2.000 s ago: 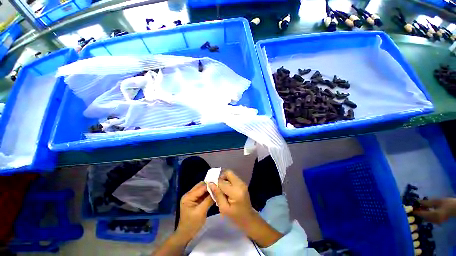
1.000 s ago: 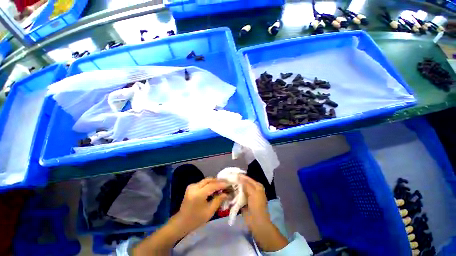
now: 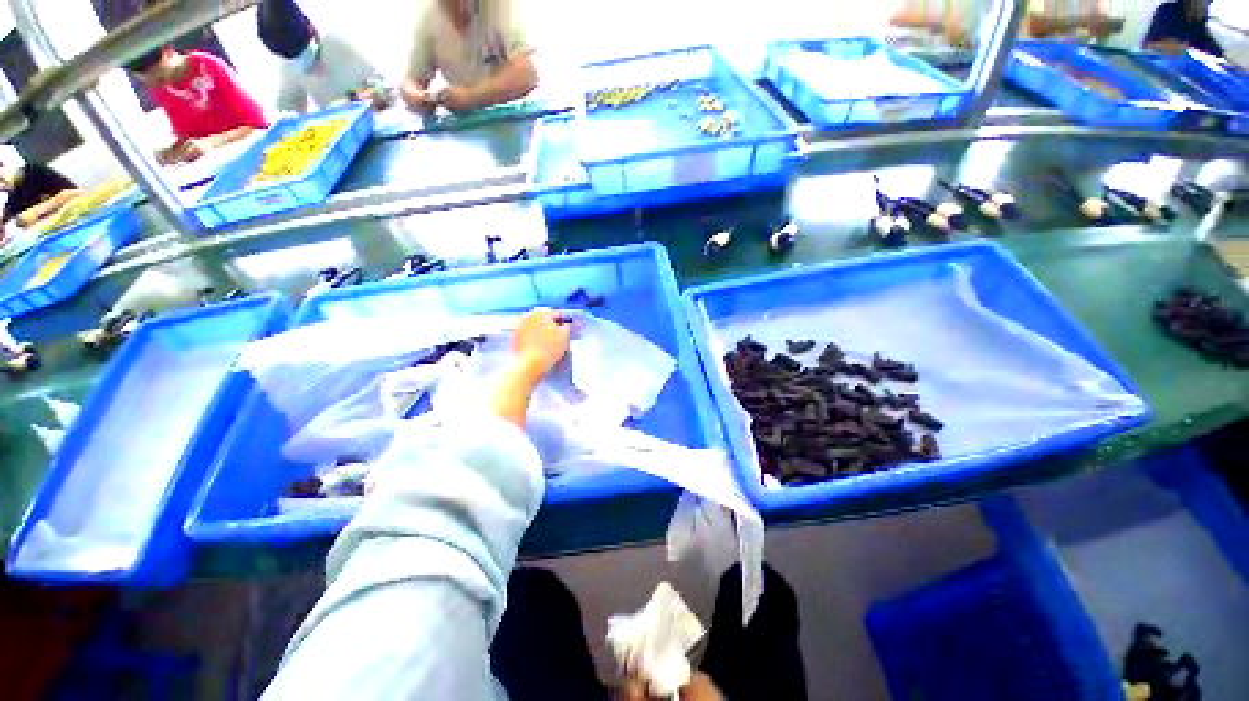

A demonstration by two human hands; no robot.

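My left hand [image 3: 538,345] reaches into the middle blue tray [image 3: 343,527], its fingertips down at the white ribbed liner cloth [image 3: 623,359]. A small dark spot shows at the fingertips; whether it is gripped cannot be told. My right hand [image 3: 675,689], cut off by the bottom edge, holds a crumpled white cloth [image 3: 658,637] above my lap. Whether a part is inside the cloth is hidden. A few dark moulded parts [image 3: 586,297] lie at the tray's back, others near its front left corner.
The right blue tray [image 3: 945,482] holds a heap of dark parts [image 3: 822,418] on white liner. A white-lined left tray [image 3: 130,452] stands beside the middle one. Black pieces with pale ends [image 3: 945,212] lie behind. People [image 3: 473,62] sit opposite. A blue crate [image 3: 959,637] stands lower right.
My left hand has left the cloth and moved forward into the middle tray. My right hand stays low with the cloth. The view has tilted up, showing the people opposite.
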